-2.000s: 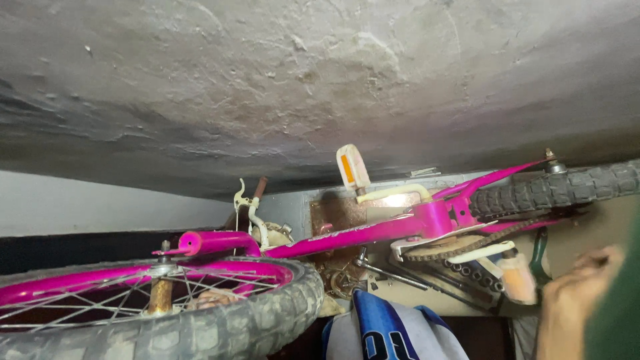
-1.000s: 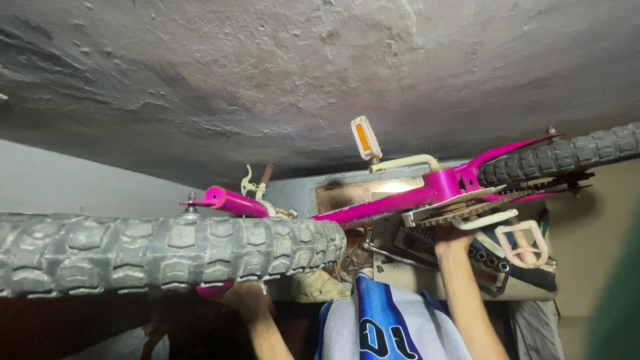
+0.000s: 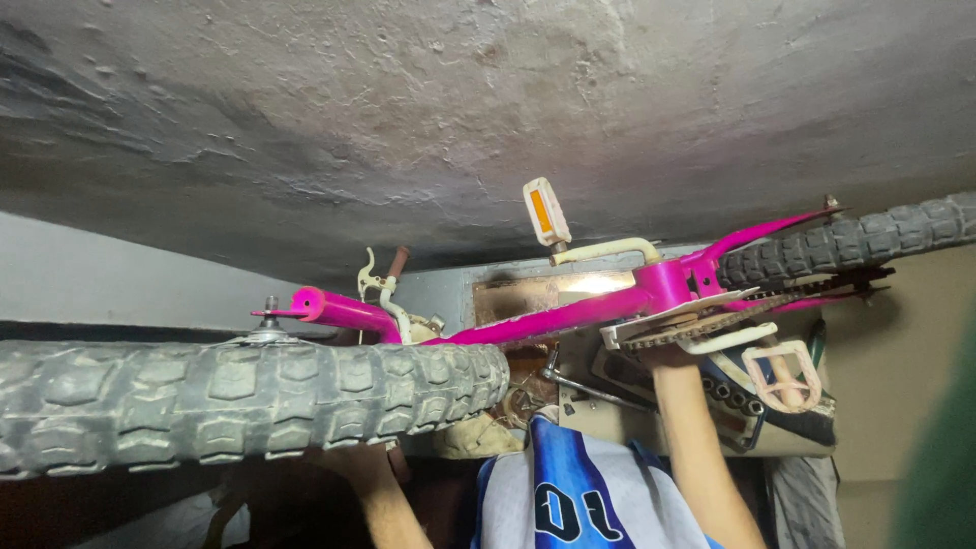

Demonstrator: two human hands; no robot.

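A pink bicycle frame spans the view, with a knobby front tyre at left and a rear tyre at right. My left hand reaches under the front tyre, which hides its fingers. Just below the chainring is my right hand, its fingers hidden behind chainring and crank. A white pedal with an orange reflector points up; the other pedal lies right of my right wrist. The front axle sits in the fork end at left.
A rough grey wall runs close behind the bicycle. Below the frame are a brake lever, a metal wrench and a tray of sockets. Crumpled cloth lies beside the front tyre. A blurred green shape fills the lower right edge.
The front wheel has turned from showing its spokes to showing its tread. A hand seen near the right pedal two seconds ago is no longer there; my right hand is now at the chainring.
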